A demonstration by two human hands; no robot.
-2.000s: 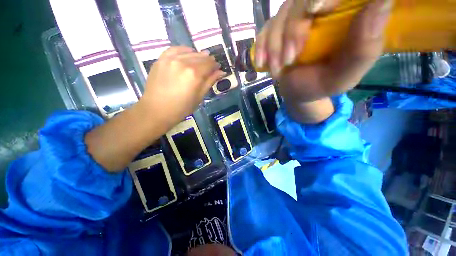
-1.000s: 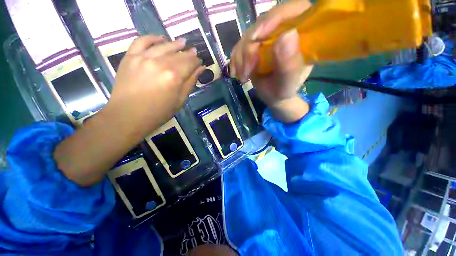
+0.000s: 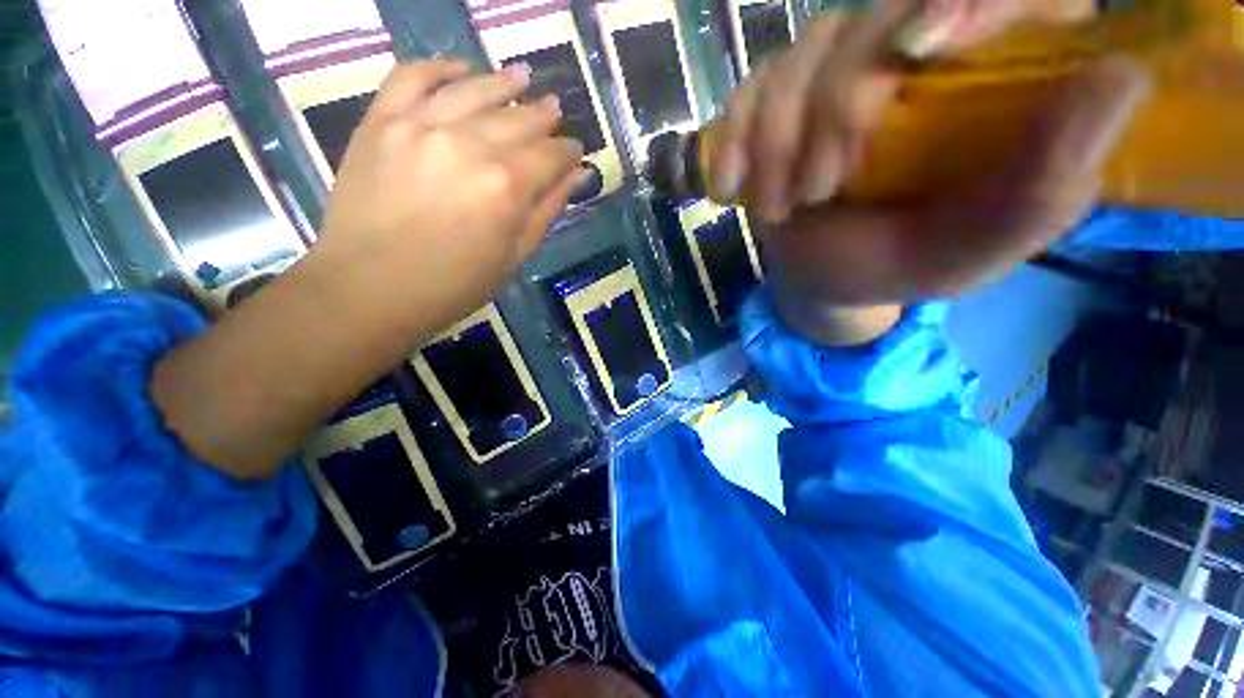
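My right hand (image 3: pixel 873 164) is wrapped around the yellow-orange electric screwdriver (image 3: pixel 1010 130), which lies almost level with its dark nose pointing left at the phone units. My left hand (image 3: pixel 443 191) is over the upper row of phone units, fingers bent and pointing right; its fingertips are near a unit, and whether they hold a screw cannot be seen. The phone units (image 3: pixel 621 338) have cream frames around dark rectangles and sit in a clear blister tray (image 3: pixel 546 477) in two rows. The upper-row units carry long pink-white covers (image 3: pixel 130 55).
The green mat (image 3: pixel 27 205) shows at the left. My blue sleeves and smock fill the lower part. A black cord (image 3: pixel 1078 266) shows at the right behind the screwdriver. A blue sleeve or cloth (image 3: pixel 1173 229) is beyond it, and a pale rack (image 3: pixel 1187 586) stands lower right.
The screwdriver and right hand moved left, then back to the right and a little down, now blurred. The tray appears shifted left from the first frame. The left hand stays over the upper row.
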